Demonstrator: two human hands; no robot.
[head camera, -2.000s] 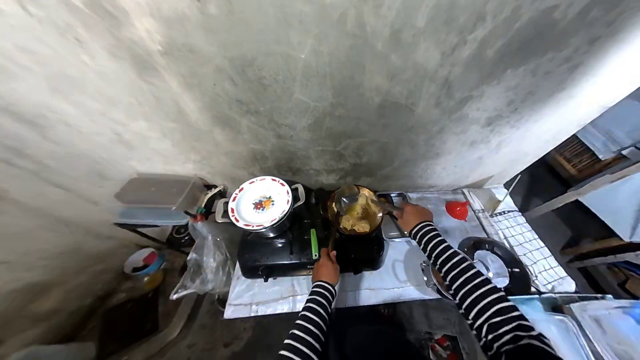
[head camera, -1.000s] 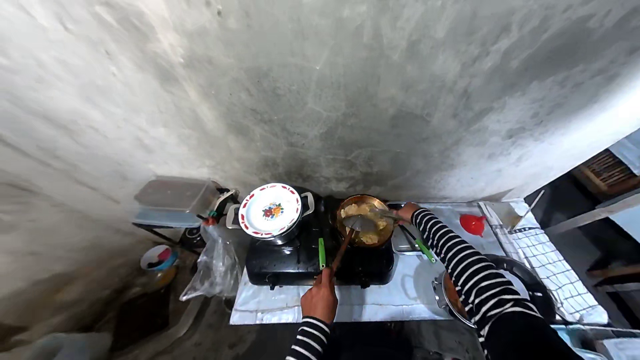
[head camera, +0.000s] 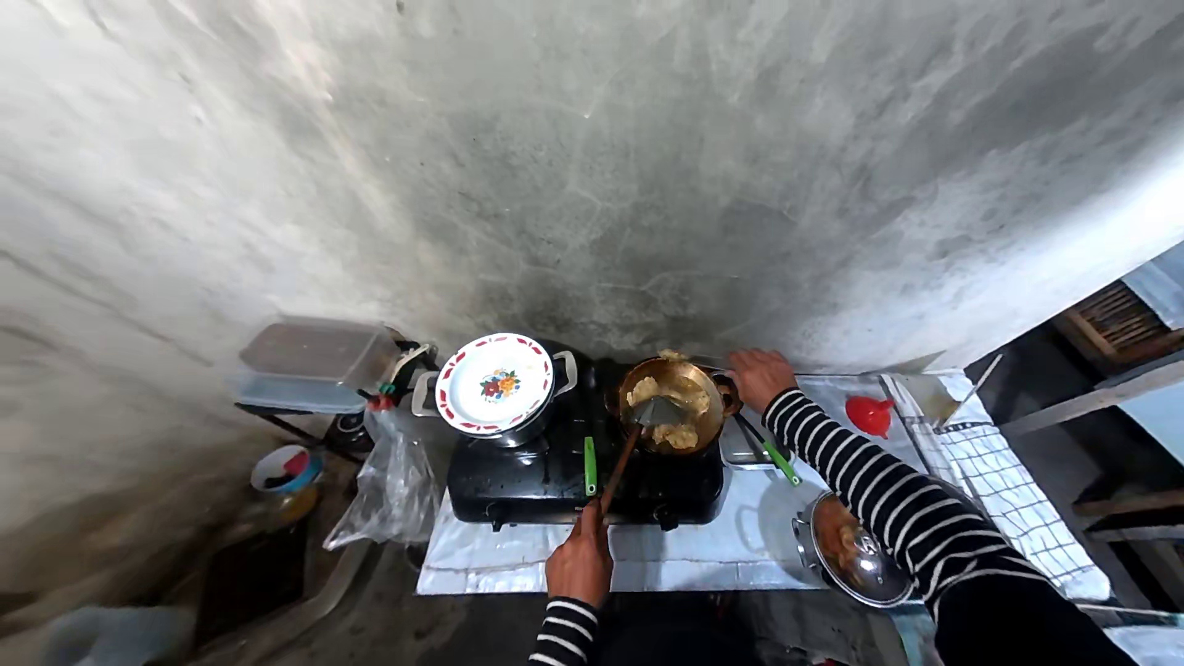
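My left hand (head camera: 581, 561) grips the wooden handle of a metal spatula (head camera: 658, 412), whose blade rests among pieces of frying food (head camera: 676, 435) in oil. These lie in a wok (head camera: 618, 393) on the right burner of a black two-burner gas stove (head camera: 546, 481). My right hand (head camera: 760, 377) is at the wok's right handle; whether its fingers close on the handle or on something beside it, I cannot tell. A green-handled utensil (head camera: 590, 467) lies on the stove just left of the spatula's handle.
A pot under a floral enamel plate (head camera: 495, 384) stands on the left burner. Right of the wok are a metal tray (head camera: 740, 449), another green-handled utensil (head camera: 782, 462), a red funnel (head camera: 869, 415) and a glass-lidded pan (head camera: 856, 555). A plastic bag (head camera: 393, 486) hangs at left.
The spatula blade has shifted within the wok, with my left hand still on its handle. The lidded pan at lower right shows more fully, less covered by my right sleeve.
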